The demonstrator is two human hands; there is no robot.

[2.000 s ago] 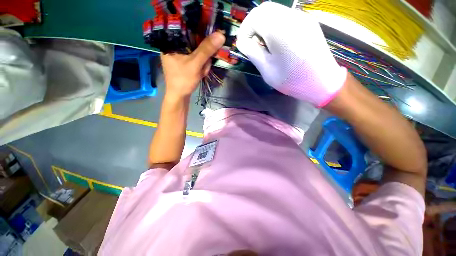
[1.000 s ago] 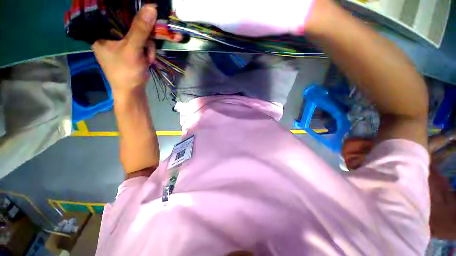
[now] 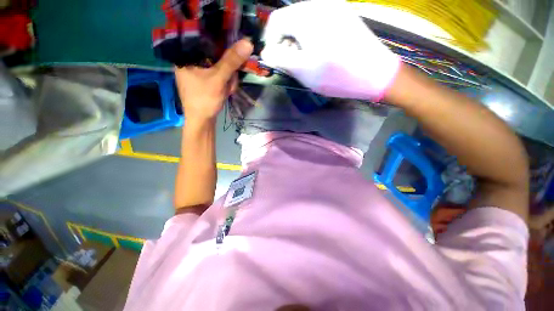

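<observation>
My bare left hand [image 3: 206, 85] grips a bunch of red and black connector housings [image 3: 197, 33] at the top edge, over the green bench [image 3: 91, 36]. Wire tails [image 3: 240, 103] hang below this hand. My gloved right hand [image 3: 328, 51], in white knit with a pink cuff, is close against the right side of the bunch. Its fingers are curled; what they hold is hidden and blurred. A small red connector [image 3: 257, 68] shows between the two hands.
Yellow wires [image 3: 452, 21] lie in the white compartment tray [image 3: 516, 61] at upper right. Loose mixed wire tails [image 3: 425, 64] lie along its near side. Red parts [image 3: 15, 30] are at the far left. Blue stools [image 3: 149, 103] stand beyond the bench edge. Grey fabric [image 3: 61, 115] hangs at left.
The view swung away and back. Since one second ago both hands show further right in the picture, and the tray with yellow wires is visible again. The left hand keeps its grip on the connectors.
</observation>
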